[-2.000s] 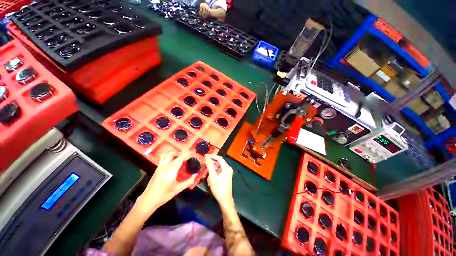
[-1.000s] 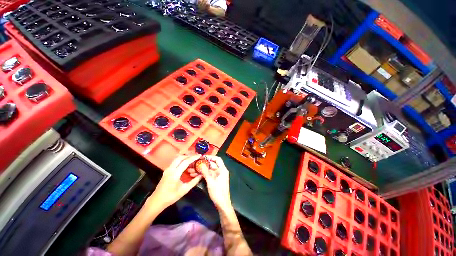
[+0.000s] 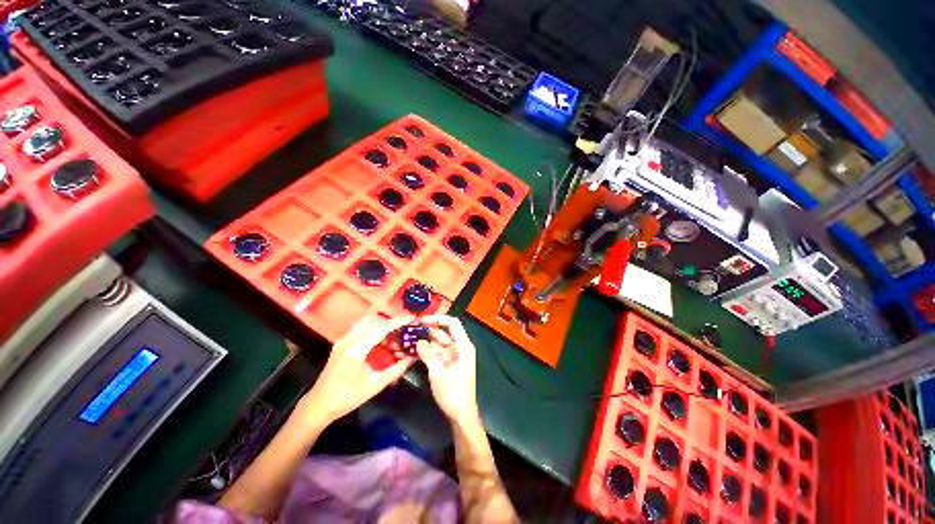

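Observation:
A watch head (image 3: 413, 339), dark and round, is held between my two hands just over the near edge of the left red tray (image 3: 292, 217). My left hand (image 3: 356, 365) holds it from the left with thumb and fingers. My right hand (image 3: 449, 368) has its fingertips on its right side. The watch head's underside and any small part at the fingertips cannot be made out. The left tray holds many round dark watch heads and some bare pockets. One watch head (image 3: 417, 297) lies in the pocket just beyond my fingers.
Toggle press with red lever (image 3: 613, 268) on an orange base (image 3: 543, 346), right of my hands. Right red tray (image 3: 703, 434) at lower right. Controller box (image 3: 697, 194) and power supply (image 3: 789, 297) behind. Box with blue display (image 3: 120, 386) at lower left. Black tray (image 3: 174, 56) on red stack.
The watch head has been turned between my hands; its dark face with small bright spots now shows, where a reddish side showed a second ago. My right fingers have closed in on it.

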